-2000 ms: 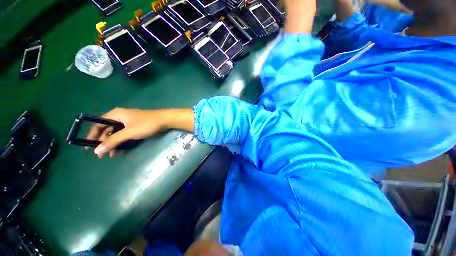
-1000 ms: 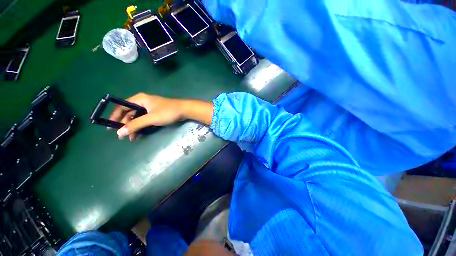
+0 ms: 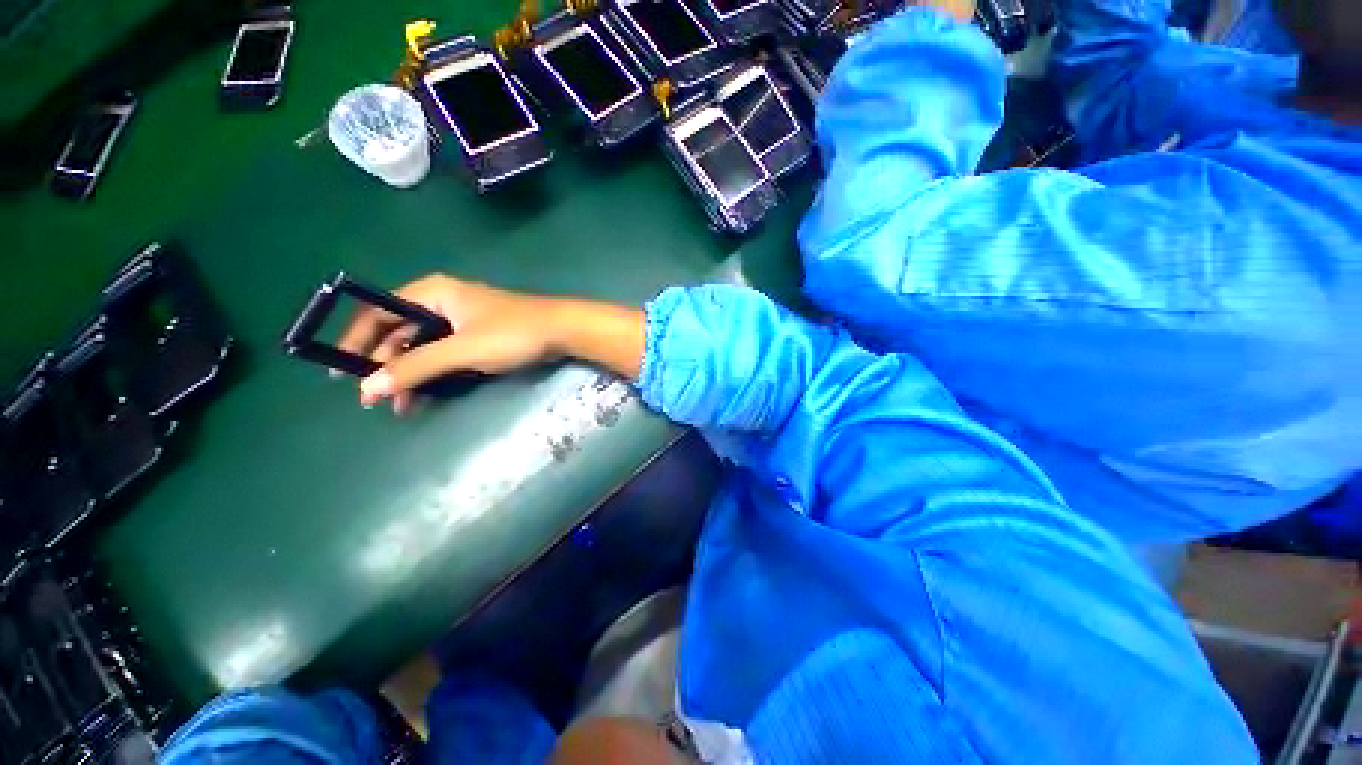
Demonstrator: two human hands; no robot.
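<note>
My right hand (image 3: 448,336) is over the green bench, closed around one end of a black front housing (image 3: 359,323) with an open rectangular window. The housing is held tilted, and my fingers show through the window. My left hand is out of the picture; only a blue sleeve (image 3: 277,729) shows at the bottom left edge.
Screen-fitted phone assemblies (image 3: 486,112) with orange tails lie in rows at the top. A translucent cup (image 3: 381,135) stands beside them. Black housings (image 3: 168,351) and a black tray (image 3: 67,665) lie at left. Another person's blue sleeve (image 3: 911,112) is at upper right.
The view has shifted. The other person's arm swung across the upper right and is now back, showing the phone rows again. My right hand still holds the housing in much the same way.
</note>
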